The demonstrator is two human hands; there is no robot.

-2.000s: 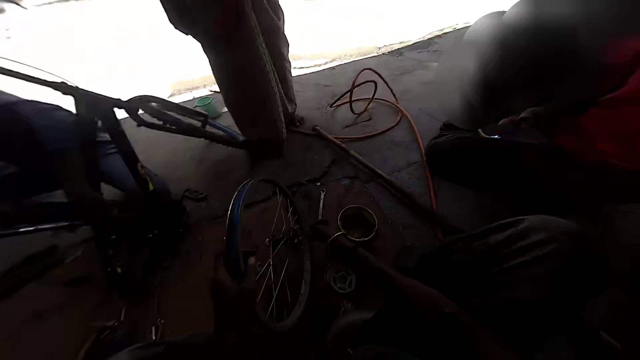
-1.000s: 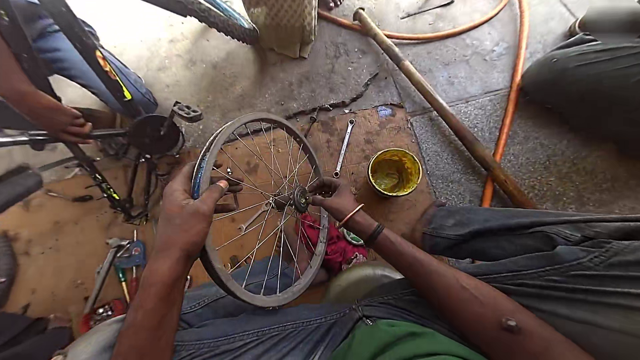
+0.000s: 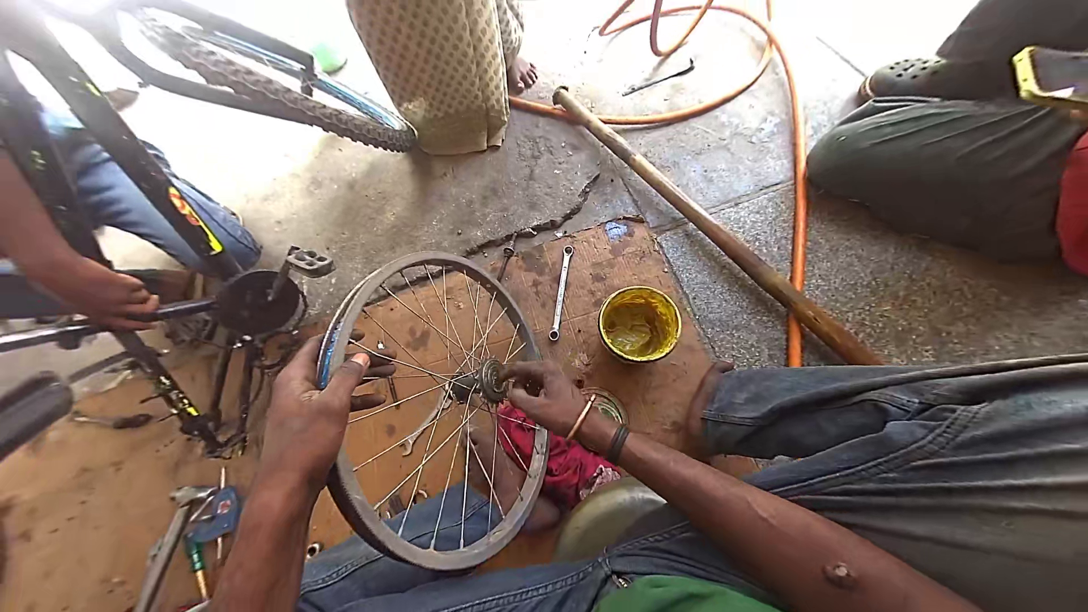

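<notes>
A bicycle wheel rim (image 3: 520, 319) with spokes and no tyre stands tilted over my lap. My left hand (image 3: 319, 408) grips its left edge, thumb on the near side and fingers reaching in among the spokes. At the wheel's centre, the fingertips of my right hand (image 3: 544, 395) touch the hub (image 3: 490, 380) at its axle end; whether they pinch a small part there is hidden. A combination wrench (image 3: 561, 293) lies on the cardboard beyond the rim. Right of it stands a tub of yellow grease (image 3: 639, 324). Another wrench (image 3: 425, 422) shows through the spokes.
A person's hand (image 3: 115, 297) holds part of a bicycle frame (image 3: 127, 161) at the left. Hand tools (image 3: 204, 518) lie at lower left, a red cloth (image 3: 565, 463) beneath the wheel's right side. A wooden pole (image 3: 705, 217) and an orange hose (image 3: 797, 195) cross the floor. Another person kneels at right.
Two seconds ago the view was very dark. Since one second ago, my left hand stays on the rim and my right hand at the hub; the view has shifted slightly.
</notes>
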